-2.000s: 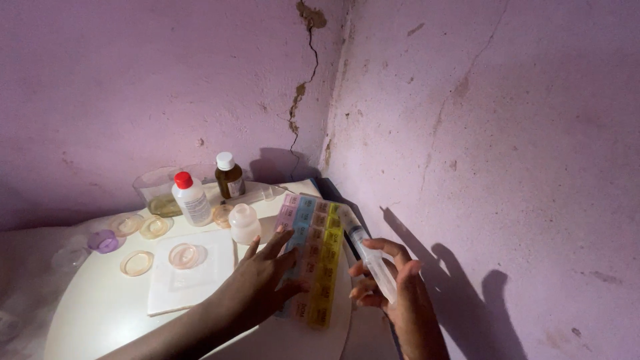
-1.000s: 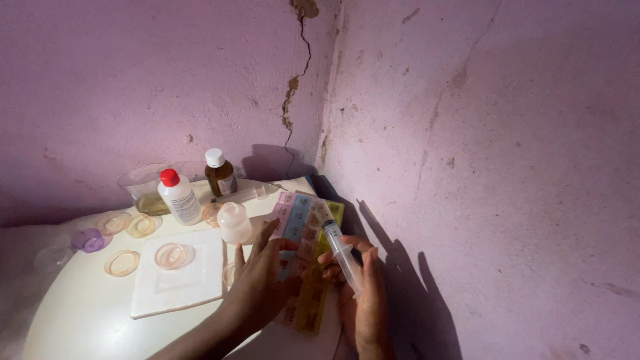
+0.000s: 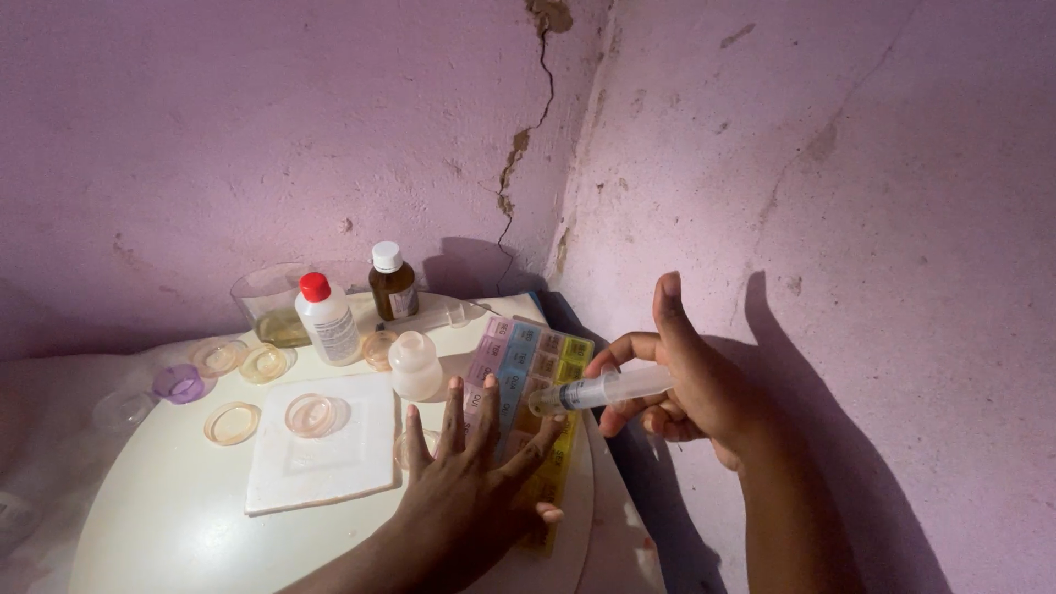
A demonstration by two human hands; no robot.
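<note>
My right hand point(image 3: 676, 379) holds a clear plastic syringe point(image 3: 615, 388) between its fingers, thumb raised off it. The syringe's front end points left, over a weekly pill organizer point(image 3: 520, 355) with pink, blue, orange and yellow columns. Spread fingers of my left hand point(image 3: 470, 487) lie over the organizer's lower part and left edge, hiding some compartments. A translucent plastic bottle point(image 3: 415, 367) stands just beyond the left fingertips. Partly behind those fingers is a small clear round dish point(image 3: 412, 450). On a white square tile point(image 3: 322, 470) sits a small peach-tinted dish point(image 3: 310, 415).
A white bottle with a red cap point(image 3: 328, 322), a brown bottle with a white cap point(image 3: 393, 285) and a clear container of yellowish liquid point(image 3: 280, 326) stand at the back of the round white table point(image 3: 181, 511). Small dishes, one a purple cup point(image 3: 178, 384), lie left. Purple walls point(image 3: 866, 206) meet behind.
The syringe, steeply tilted before, now lies closer to level. My right thumb has lifted and points up. My left hand stays over the organizer.
</note>
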